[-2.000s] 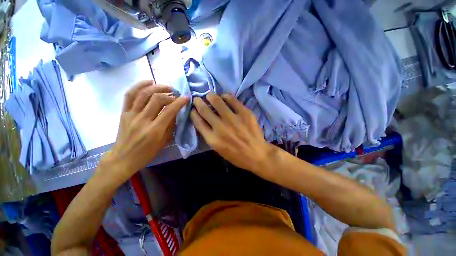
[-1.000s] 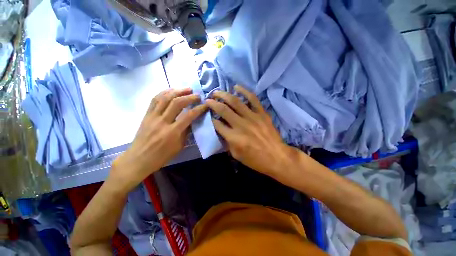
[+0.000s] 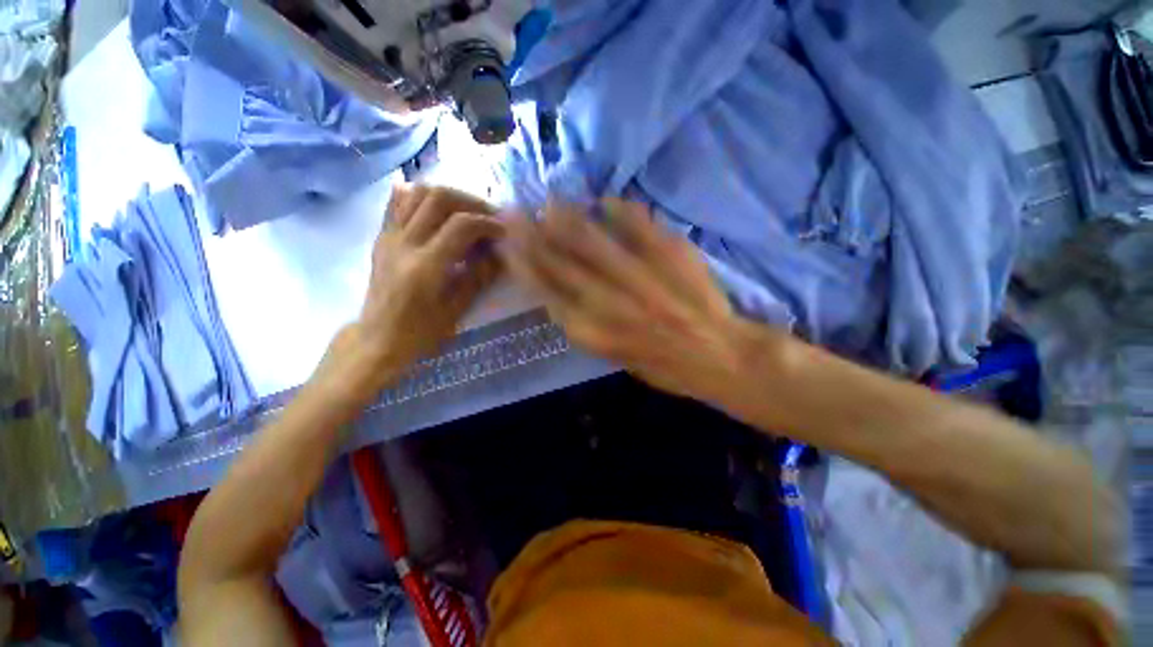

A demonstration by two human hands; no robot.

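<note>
Light blue sleeve cloth lies heaped right of the needle area, its puckered part running up under the machine head. The dark stubby lamp hangs above a bright spot. My left hand is below the lamp with its fingers curled together; whether cloth is between them is hidden. My right hand is blurred and lies flat over the near edge of the cloth, its fingertips close to my left hand. The narrow cuff strip is not clearly visible.
Flat blue strips lie at the table's left edge, with crumpled blue pieces behind them. A printed ruler edge runs along the table front. Below are a red frame and a blue frame with cloth. Dark loops are at far right.
The cuff strip's free end no longer shows below my hands. My left hand has moved slightly up, its fingers more curled. My right hand has flattened and is blurred. The ruler edge between them is now uncovered.
</note>
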